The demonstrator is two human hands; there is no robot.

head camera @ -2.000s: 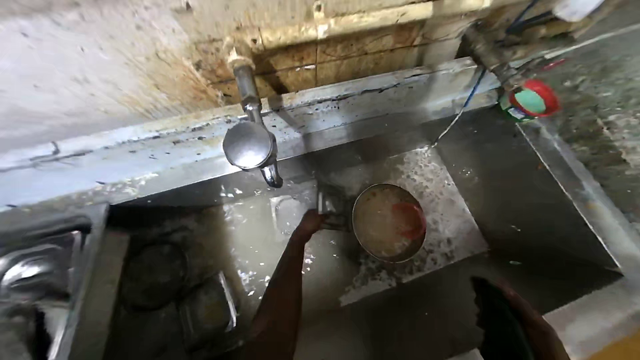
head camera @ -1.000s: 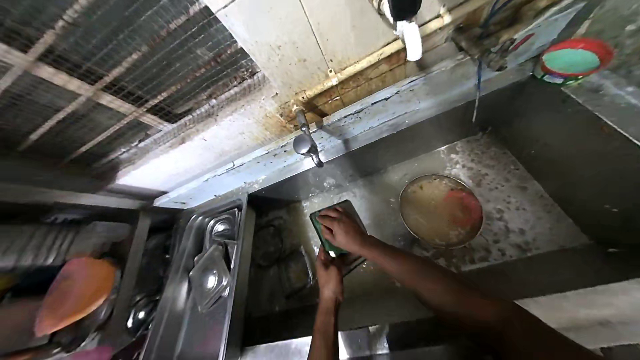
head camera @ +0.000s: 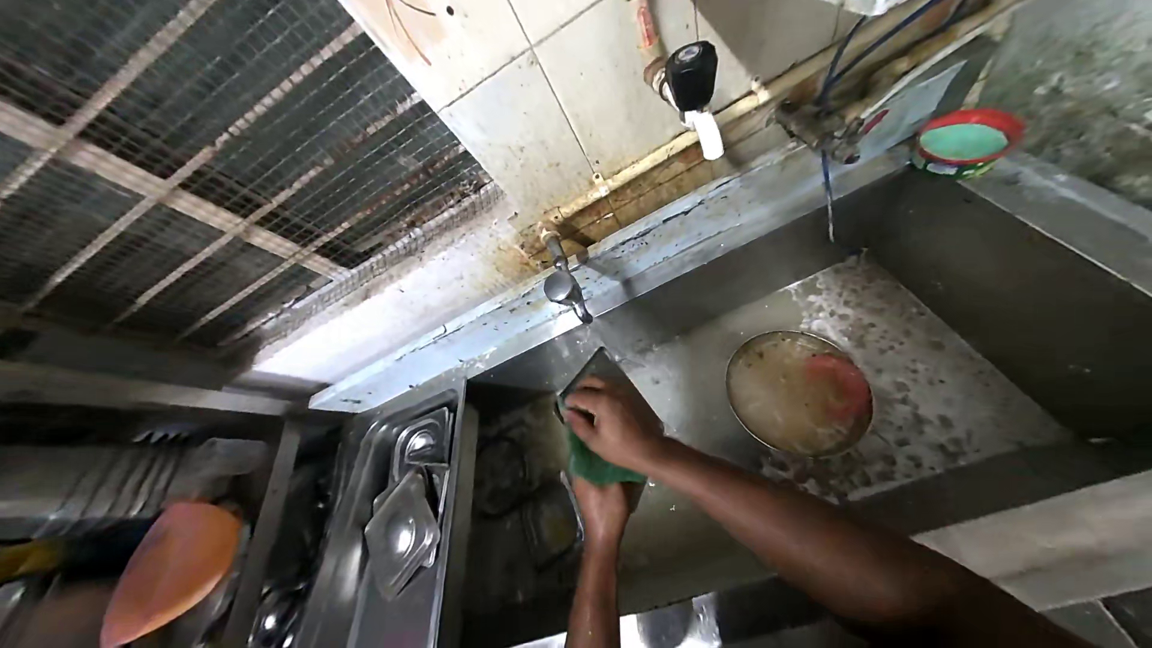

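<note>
Over the left part of the metal sink (head camera: 972, 225), my left hand (head camera: 601, 504) holds a dark rectangular metal piece (head camera: 605, 362) from below; much of its grip is hidden. My right hand (head camera: 612, 418) presses a green scouring pad (head camera: 596, 463) against that piece. Just above them is a metal tap (head camera: 565, 286). A round pan of cloudy water (head camera: 778, 396) stands to the right in the sink, with a red object (head camera: 837, 385) in it. Dark submerged items (head camera: 531, 504) lie at the sink's left end.
Left of the sink is a metal tray (head camera: 450, 540) with steel lids (head camera: 403, 531). An orange plastic item (head camera: 171, 571) lies farther left. A red-rimmed tub (head camera: 967, 142) stands on the back right corner. A second tap (head camera: 693, 85) projects from the tiled wall.
Since the first frame, my right hand has moved left, from the sink's front right side to join my left hand at the metal piece. The view has swung left.
</note>
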